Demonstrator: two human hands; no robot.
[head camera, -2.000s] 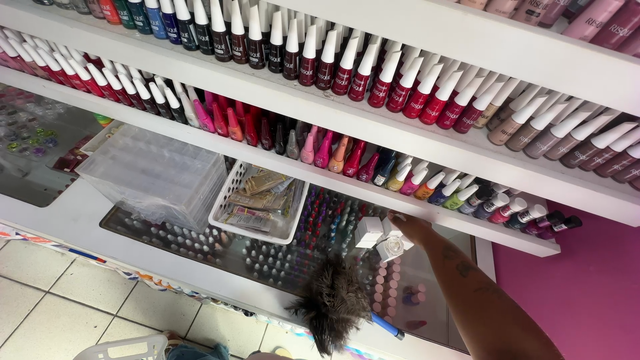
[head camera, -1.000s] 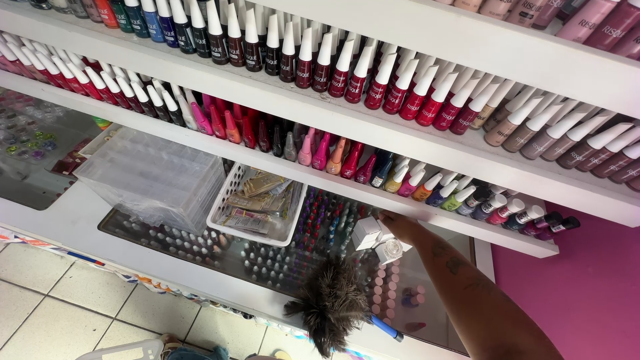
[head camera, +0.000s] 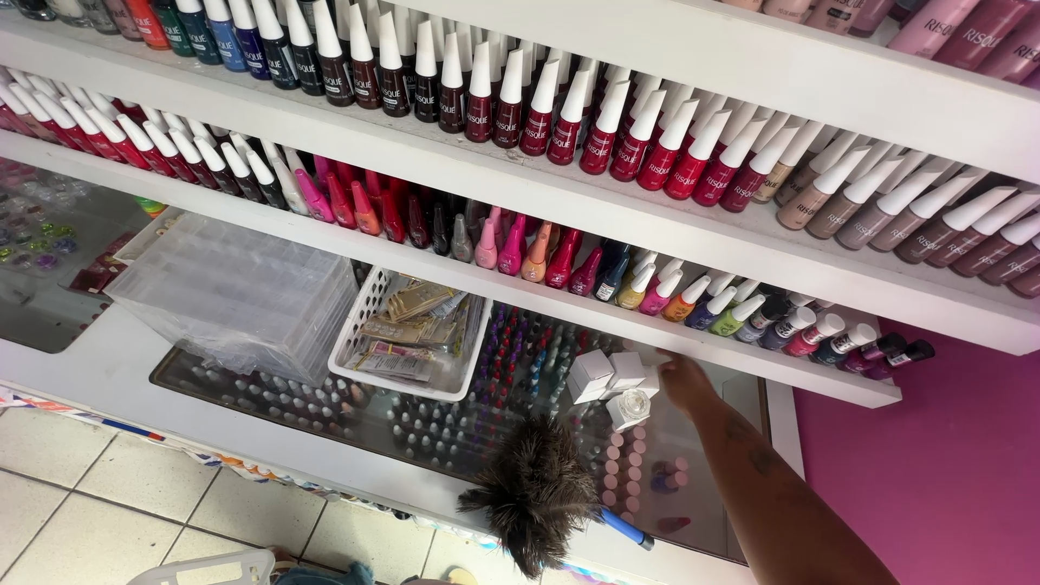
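Note:
My right hand (head camera: 684, 383) reaches in from the lower right, beneath the lowest shelf, at the right side of several small white boxes (head camera: 591, 375). Its fingers are partly hidden under the shelf edge and by the boxes, so I cannot tell whether it grips one. A clear, faceted round piece (head camera: 632, 406) shows on the front box. Nearer the counter's front edge lies a dark feather duster (head camera: 536, 496) with a blue handle (head camera: 626, 528). A white perforated basket (head camera: 465, 375) of small packets and stacked clear plastic boxes (head camera: 236, 284) stand further left. My left hand is out of view.
Shelves (head camera: 520, 166) packed with nail polish bottles (head camera: 538, 118) overhang the glass-topped counter (head camera: 707, 487). More bottles show beneath the glass. A purple wall (head camera: 918, 463) rises at the right. A tiled floor (head camera: 106, 520) and part of a white plastic chair (head camera: 211, 569) are below.

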